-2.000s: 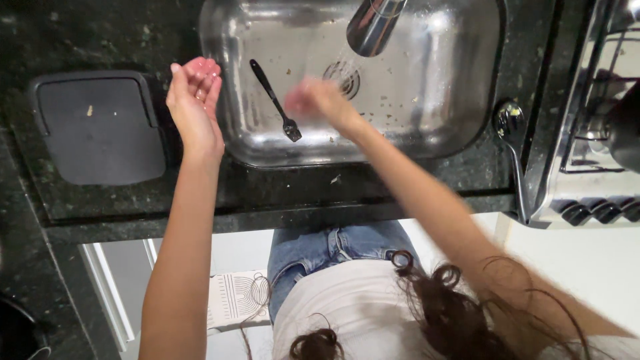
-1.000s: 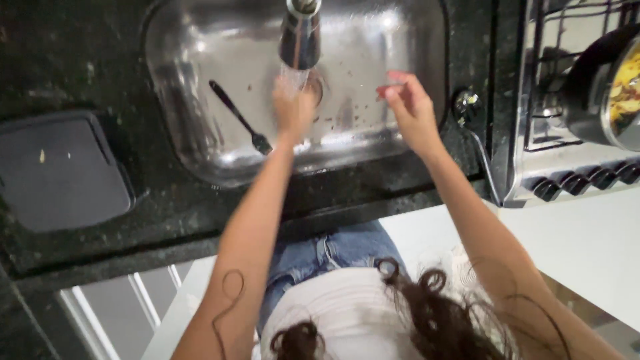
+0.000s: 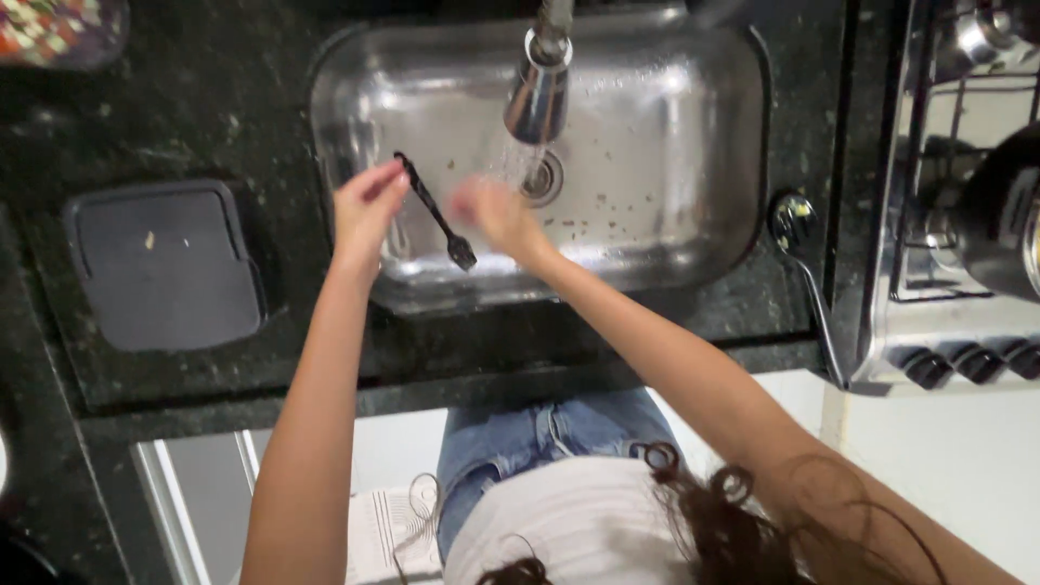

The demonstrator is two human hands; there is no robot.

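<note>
My left hand (image 3: 370, 207) is over the left side of the steel sink (image 3: 691, 268), its thumb and fingers loosely curled. Its fingertips overlap the handle end of a small black utensil (image 3: 431, 205) with a brush-like or fork-like head, lying on the sink floor; contact between them cannot be told. Blurred by motion, my right hand (image 3: 496, 213) is right of the utensil, just left of the drain (image 3: 540, 179), with no object visible in it. Water runs from the faucet head (image 3: 538, 101) close above that hand. Small food bits dot the basin.
A dark grey square lid (image 3: 166, 276) with crumbs lies on the stone counter at left. Chopped food (image 3: 49, 28) is at the top left. A slotted spoon (image 3: 800, 231) rests right of the sink, beside the gas stove (image 3: 886, 349) with a dark pot (image 3: 999, 211).
My left hand has moved from under the faucet to the sink's left side. My right hand has come from the right side toward the middle. The utensil appears to lie in the same place.
</note>
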